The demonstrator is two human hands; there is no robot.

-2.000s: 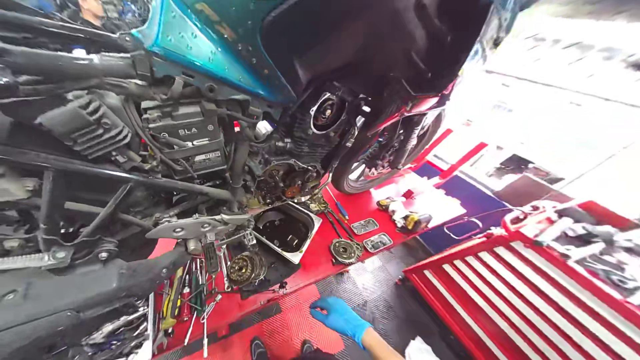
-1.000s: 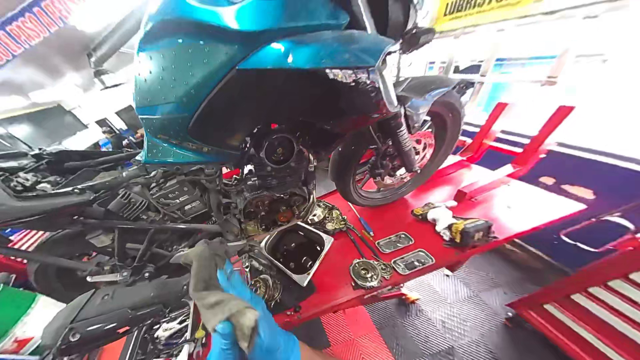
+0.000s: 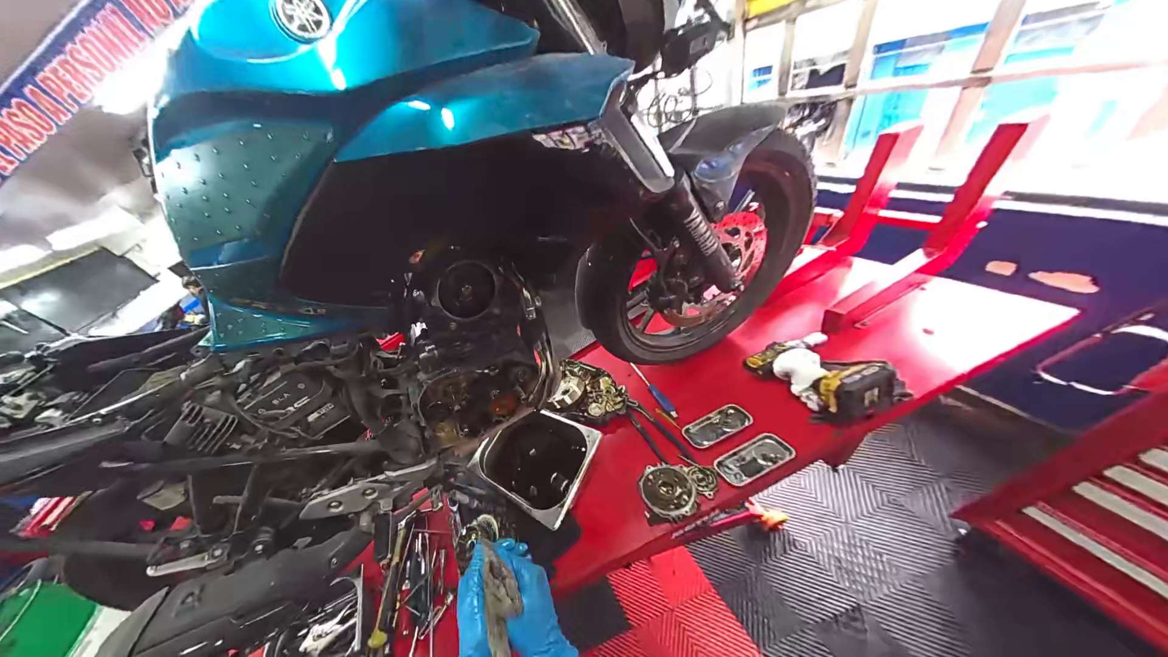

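Both my hands wear blue gloves and meet at the bottom centre, just below a square metal pan that holds dark liquid. A grey, stained rag is bunched between my left hand and my right hand. Beyond the fingertips lies a round metal engine part, partly hidden by them. Above the pan, the opened engine of a teal Yamaha motorcycle shows its inner parts.
The red lift table carries two small rectangular covers, a round engine cover, a blue-handled screwdriver and a black-and-yellow part. Several hand tools lie left of my hands. A red tool cabinet stands at right.
Two seconds ago one gloved hand showed low over the floor, with no rag in sight. A second ago the rag hung higher from my hands; now it is lower, bunched between them.
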